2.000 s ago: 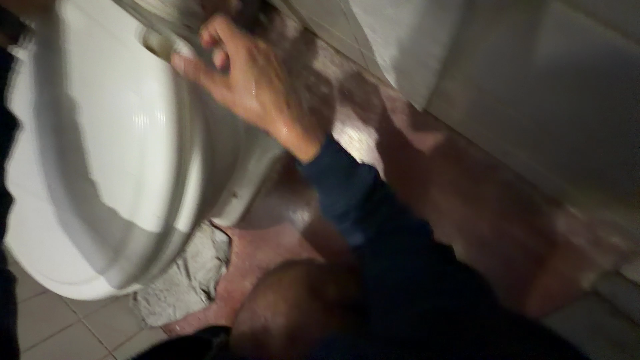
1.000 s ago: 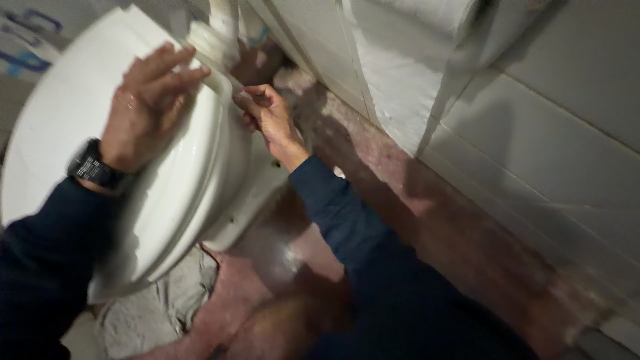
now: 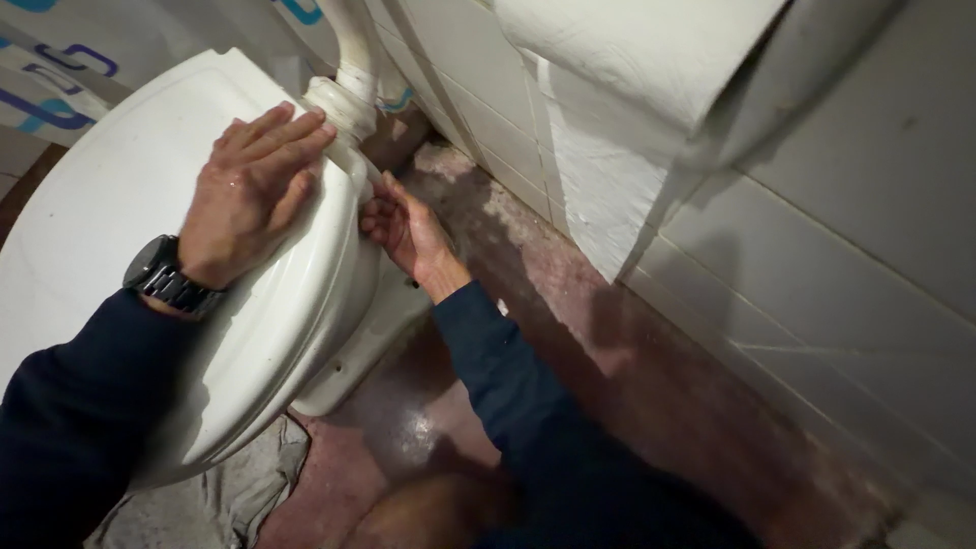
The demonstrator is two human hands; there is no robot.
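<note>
My left hand [image 3: 255, 187], with a dark wristwatch [image 3: 171, 276] at its wrist, rests flat on the closed white toilet lid [image 3: 114, 213]. Its fingertips reach the lid's back edge near the hinge side. My right hand [image 3: 404, 229] is at the underside of the toilet bowl's rear rim, palm up with fingers curled; the fingertips are partly hidden by the rim, so whether they grip something cannot be told. Just beyond both hands, a white flush pipe [image 3: 354, 46] runs down into a wrapped white pipe joint [image 3: 343, 107].
A toilet paper roll [image 3: 633, 53] hangs at the upper right, its loose sheet [image 3: 602, 191] dangling by the tiled wall [image 3: 839, 252]. A grey cloth [image 3: 213, 488] lies on the reddish floor [image 3: 648, 396] below the bowl. A patterned shower curtain [image 3: 175, 30] hangs at the upper left.
My left hand, out of view two seconds ago, has come onto the lid. My right hand has moved from above the lid's back edge to under the rim. The view has shifted.
</note>
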